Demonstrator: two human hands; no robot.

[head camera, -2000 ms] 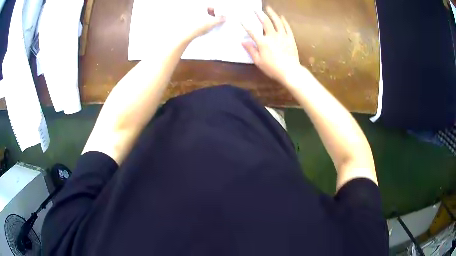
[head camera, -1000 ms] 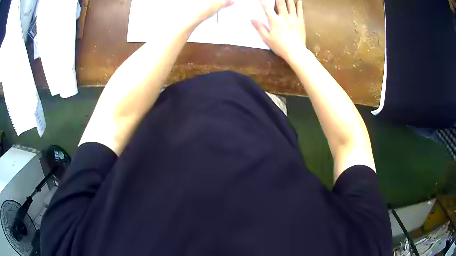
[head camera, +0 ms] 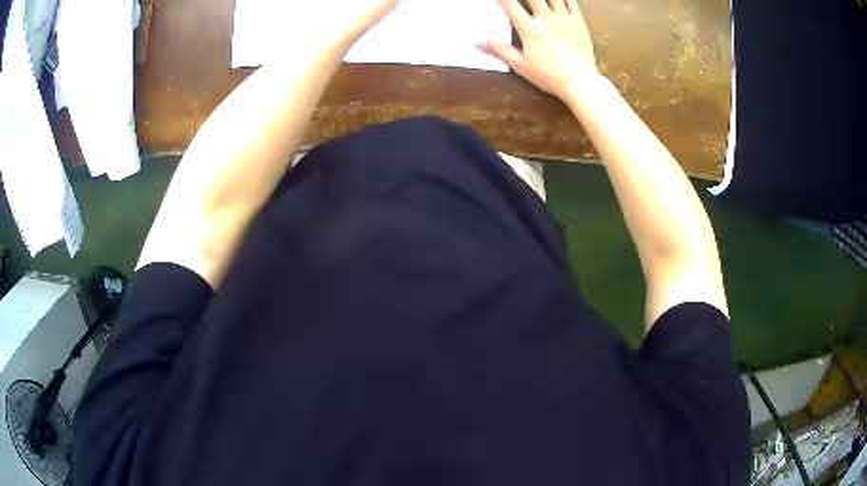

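A white paper sheet [head camera: 437, 38] lies flat on the brown table [head camera: 656, 85], cut off by the top edge of the picture. My right hand [head camera: 551, 43] rests with spread fingers at the sheet's right edge, its thumb on the paper. My left hand [head camera: 373, 11] is over the sheet at the top edge; its fingers are mostly cut off, so I cannot tell if it holds something.
Long white paper pieces [head camera: 100, 95] hang over the table's front edge at the left. Dark cloth [head camera: 799, 114] edged with white paper lies at the right. A black fan [head camera: 43, 418] stands at the lower left, by a pale box. The floor is green.
The sheet and both hands have shifted up in the picture, with the table edge. My left hand has moved further out past the top edge. My right hand has moved slightly right.
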